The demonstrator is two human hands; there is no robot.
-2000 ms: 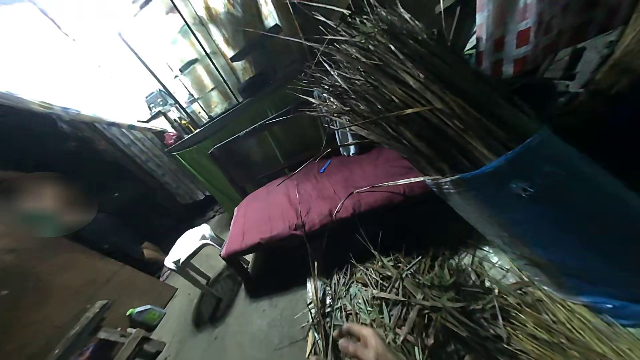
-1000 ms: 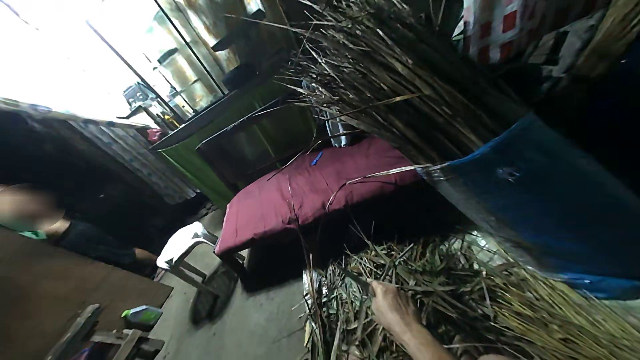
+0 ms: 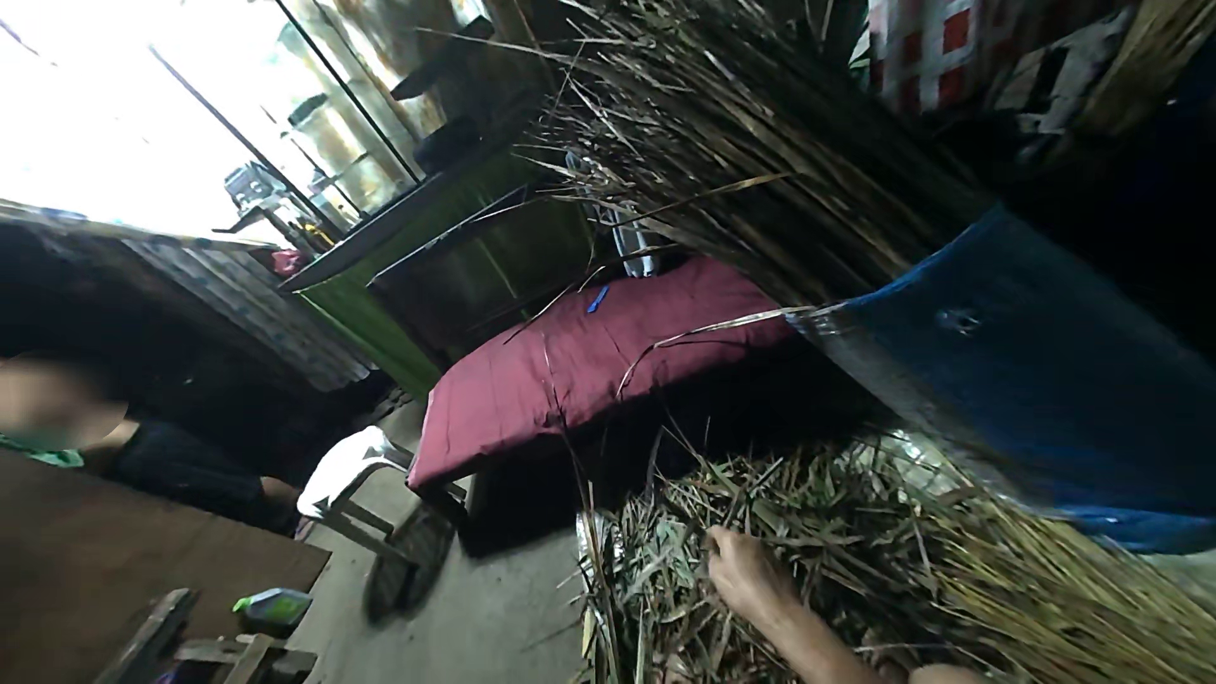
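Note:
My right hand (image 3: 750, 575) reaches in from the lower right, over a loose pile of dry and greenish leaf strips (image 3: 836, 522). Its fingers are bent at the strips; whether they grip any cannot be told. My left hand is not identifiable in view. Long yellowish stalks (image 3: 1064, 598) lie to the right of the pile. Above them a blue plastic barrel or wrap (image 3: 1045, 351) leans at a slant around a thick bundle of long dried stalks (image 3: 760, 161). A patch of skin shows at the bottom edge, its body part unclear.
Behind the pile stands a low bench with a maroon cloth (image 3: 608, 351), a small blue object (image 3: 598, 300) on it. A white plastic stool (image 3: 351, 465), a brown board (image 3: 142, 560), wood pieces (image 3: 252, 655) and a bottle (image 3: 275, 606) are left. Another person (image 3: 190, 470) is behind the board.
My right hand has come further into view over the leaf pile since the earliest frame. The other person shows more of a dark-clothed torso than in the earliest frame.

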